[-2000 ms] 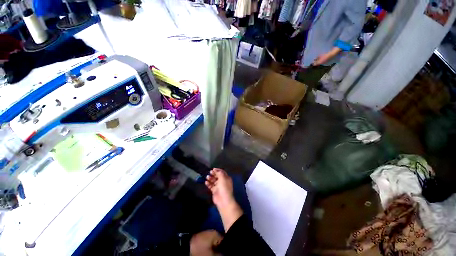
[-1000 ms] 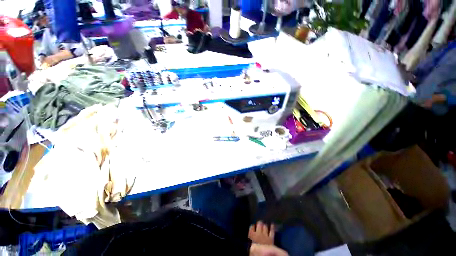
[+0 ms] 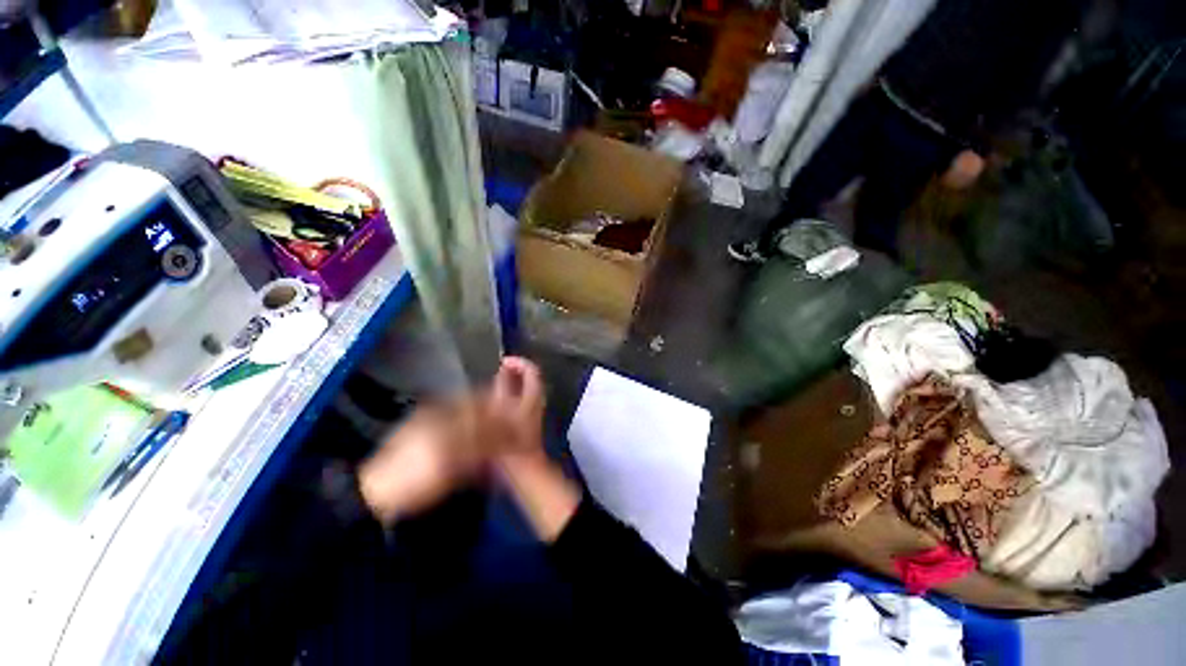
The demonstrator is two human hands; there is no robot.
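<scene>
My left hand (image 3: 423, 458) is blurred, in front of me beyond the table's front edge. My right hand (image 3: 523, 427) is beside it, its fingers curled, and the two hands overlap or touch. I see no cloth or tool in them, but blur hides the left fingers. The white sewing machine (image 3: 111, 267) with a dark lit panel stands on the white table (image 3: 247, 455) at the left. A light green pad (image 3: 78, 445) and blue-handled tools (image 3: 146, 449) lie in front of it.
A purple basket (image 3: 341, 258) of tools is at the table's right end, by a pale green curtain (image 3: 429, 195). A cardboard box (image 3: 579, 280), a white sheet (image 3: 640, 458) and piled garments (image 3: 1093, 455) are beyond. A person (image 3: 897, 130) is at the back right.
The view has swung right and down from the table to the floor. My left hand has come into view beside my right hand, which has risen from the lap.
</scene>
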